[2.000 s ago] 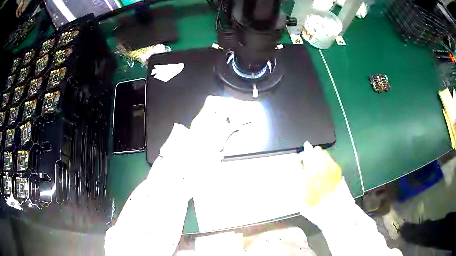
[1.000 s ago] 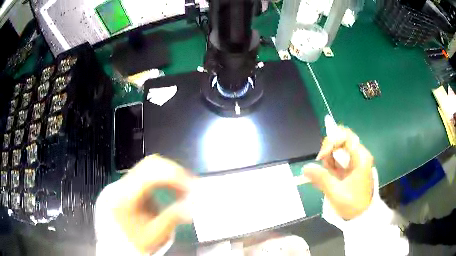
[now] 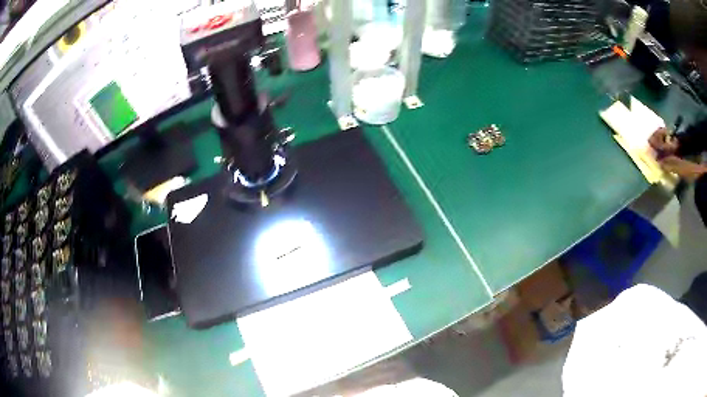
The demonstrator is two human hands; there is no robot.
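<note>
The microscope [image 3: 248, 116] stands over its flat black base [image 3: 356, 186], with its ring light on. A bright light spot [image 3: 291, 252] on the base has a thin dark mark in it, too small to name. My left hand [image 3: 116, 341] is a pale blur at the lower left, by the tray stack [image 3: 39, 256]; its fingers and anything in them cannot be made out. My right hand is not in view. A white sheet [image 3: 325, 329] lies at the base's front edge. A small group of circuit boards [image 3: 486, 139] lies on the green mat at right.
A phone [image 3: 157, 271] lies between trays and base. The monitor [image 3: 147, 70] shows a green rectangle. A round tub [image 3: 377, 95] sits by the shelf posts. Another person's hand [image 3: 667, 146] is at the far right by yellowish paper. A white-clothed shape [image 3: 636, 341] is at lower right, wearer unclear.
The view has swung right, so base and monitor sit further left. My right hand has left the picture. My left hand has moved toward the trays and blurred.
</note>
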